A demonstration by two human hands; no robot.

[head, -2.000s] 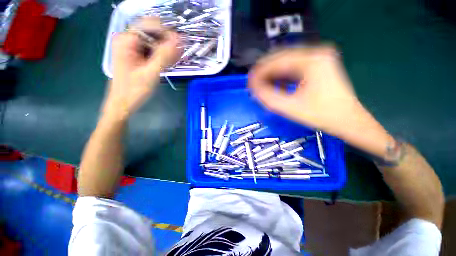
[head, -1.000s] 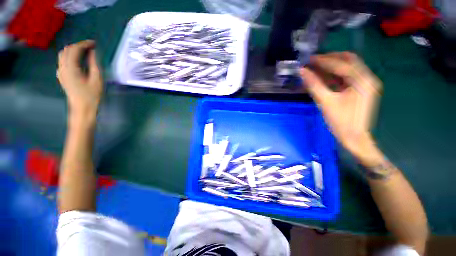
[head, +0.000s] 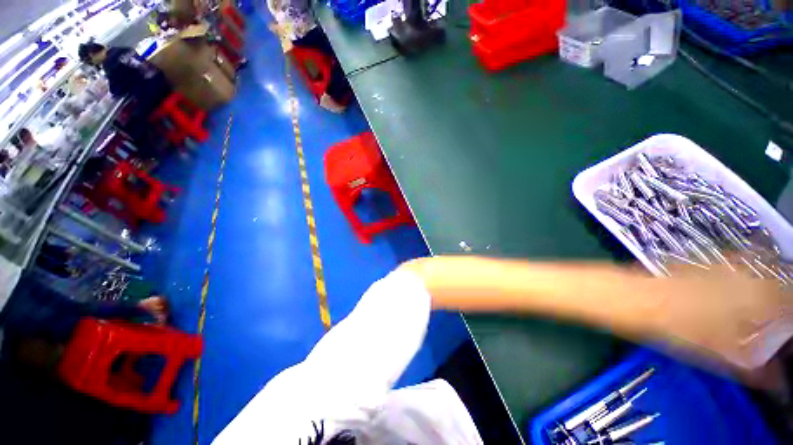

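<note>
My left arm reaches across to the right. My left hand is blurred near the right edge, over the near corner of the white tray; its fingers and anything in them cannot be made out. The white tray is heaped with shiny metal cylinders with thin rods. The blue tray is cut off at the bottom right, with several cylinders lying in it. My right hand is out of the picture.
Red bins and clear plastic boxes stand on the far green bench. A red stool is beside the bench edge. Left are a blue floor with yellow lines, more red stools and people.
The view has swung left, showing the aisle; both trays now lie at the right. My left hand has moved from left of the white tray to its near corner. My right hand has left the picture.
</note>
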